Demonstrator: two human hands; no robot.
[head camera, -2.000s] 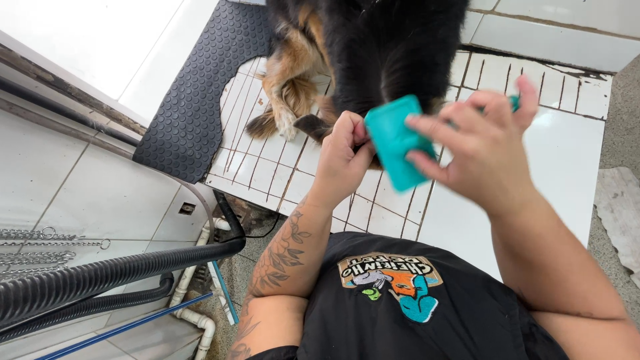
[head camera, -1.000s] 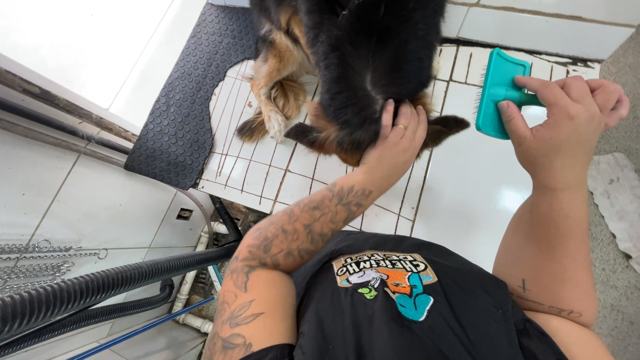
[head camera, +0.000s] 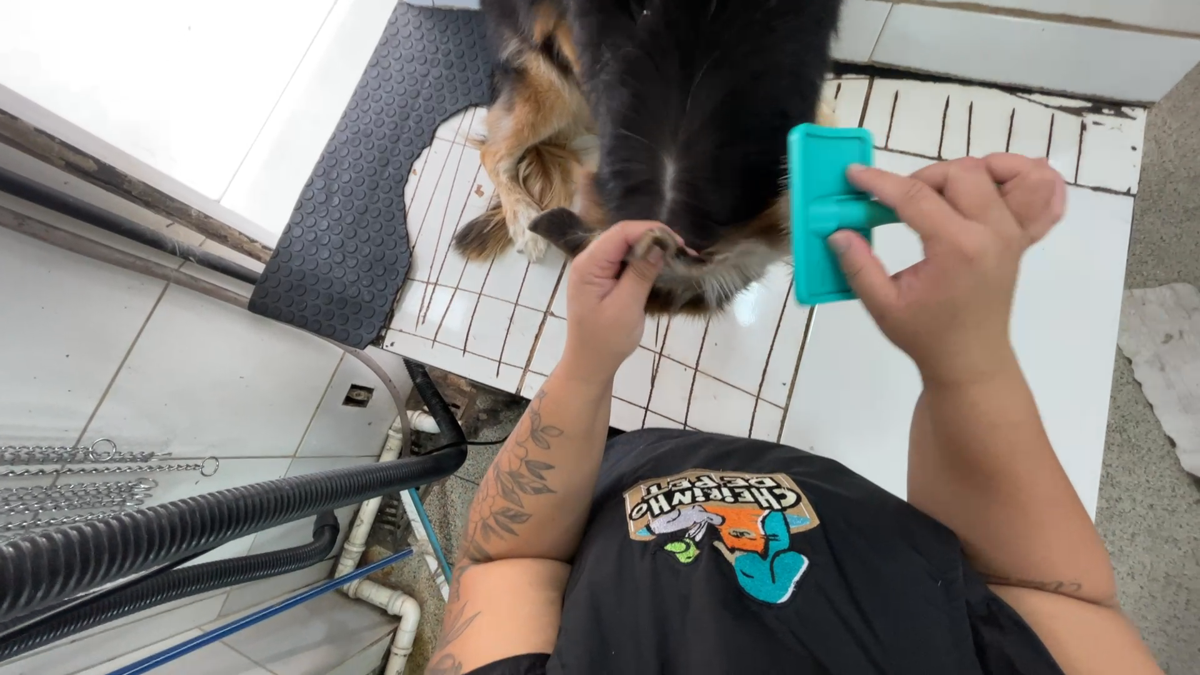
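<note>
A black and tan long-haired dog (head camera: 698, 122) is on the white tiled platform, its head low and toward me. My left hand (head camera: 619, 281) pinches the dog's ear (head camera: 659, 246) between thumb and fingers. Just right of the dog's head, my right hand (head camera: 956, 244) grips a teal slicker brush (head camera: 830, 216) by its neck, the flat back of its head facing up toward me. The brush's bristles are mostly hidden, and whether they touch the fur cannot be told. A tan hind leg or paw (head camera: 530, 202) shows at the dog's left side.
A black studded rubber mat (head camera: 366, 178) lies at the platform's left. Black corrugated hoses (head camera: 253, 506), white pipes (head camera: 405, 614), a blue rod (head camera: 267, 614) and metal chains (head camera: 84, 469) are at the lower left. The tiled platform's (head camera: 1041, 309) right edge borders a speckled floor with a pale cloth-like piece (head camera: 1167, 356).
My left hand was on top of the dog's head and now holds its ear. The brush, held off to the right a second ago, has come back beside the dog's head.
</note>
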